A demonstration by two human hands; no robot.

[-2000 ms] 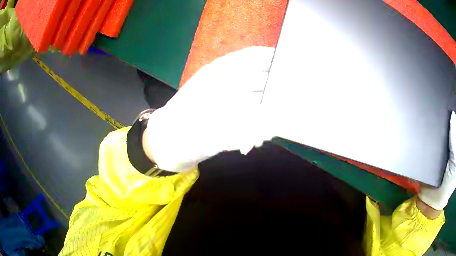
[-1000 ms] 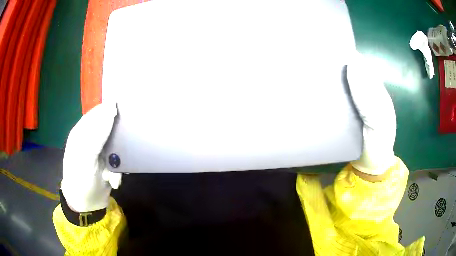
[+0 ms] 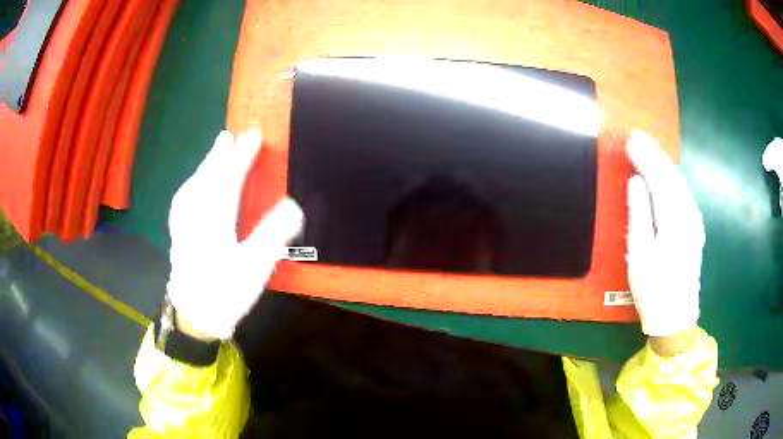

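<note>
A tablet [image 3: 442,171] lies screen up on an orange-red foam pad [image 3: 446,296], with a bright reflection along its top edge. A small barcode label [image 3: 300,254] is at its lower left corner; another label [image 3: 618,298] is at the pad's lower right. My gloved left hand [image 3: 221,236] is at the pad's left side, fingers apart, the thumb tip near the tablet's lower left edge. My gloved right hand [image 3: 664,236] is over the pad's right edge, beside the tablet and apart from it. It holds nothing visible.
Stacked foam pads [image 3: 103,111] stand at the left, with part of a grey slab [image 3: 30,51] on top. The green bench [image 3: 730,240] runs under the pad. A white item [image 3: 775,159] is cut off at the right edge. Grey floor with a yellow line [image 3: 90,287] shows at lower left.
The tablet, held grey back up in both hands before, now lies screen up on the pad. Both hands have let go of it and sit at either side.
</note>
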